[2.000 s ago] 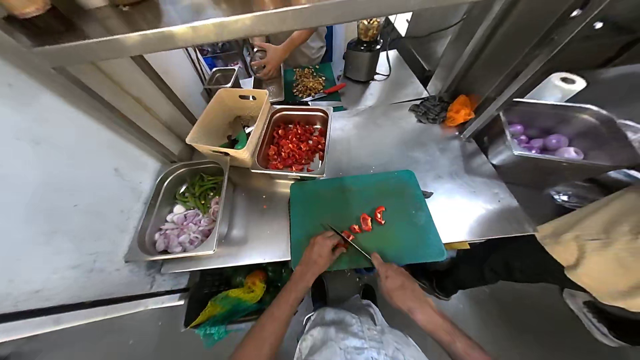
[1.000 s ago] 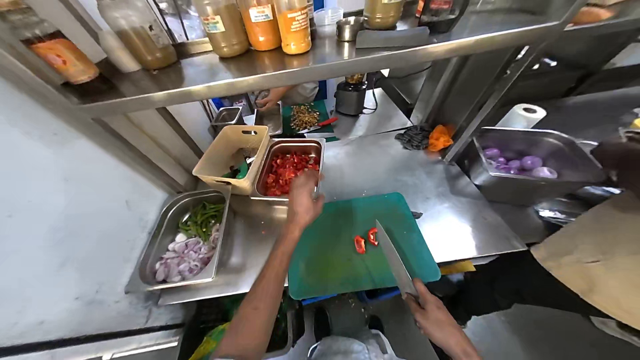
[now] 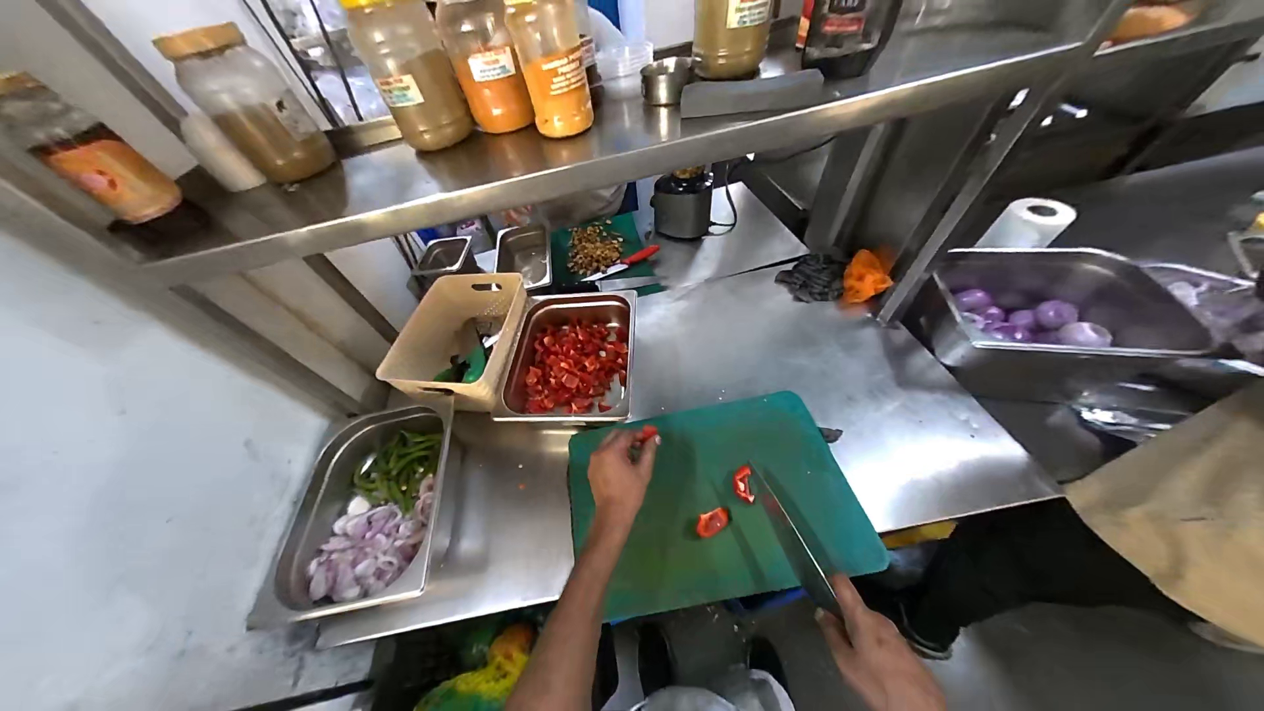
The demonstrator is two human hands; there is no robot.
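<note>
My left hand (image 3: 622, 474) is over the upper left of the green cutting board (image 3: 671, 573), with a small red pepper piece (image 3: 646, 434) between its fingertips. A kitchen knife (image 3: 795, 538) is gripped by its handle in my right hand (image 3: 874, 642), the blade slanting up and left over the board. Near its tip lies one red pepper piece (image 3: 744, 484); another pepper piece (image 3: 712, 521) rests a little lower left. Just beyond the board, a steel pan (image 3: 632, 370) holds chopped red pepper (image 3: 576, 365). The pepper's full shape in my fingers is partly hidden.
A beige plastic bin (image 3: 415, 355) adjoins the pan. At left stands a steel tray (image 3: 296, 553) of sliced onions and green chillies. A shelf (image 3: 632, 163) with jars crosses above the counter. On the right are a steel container (image 3: 1076, 365) of peeled onions and a person's apron (image 3: 1185, 513).
The left hand went from the board to the pan of chopped pepper, and is now back over the board with a pepper piece. The knife has left the pepper pieces and moved right. The view has tilted up.
</note>
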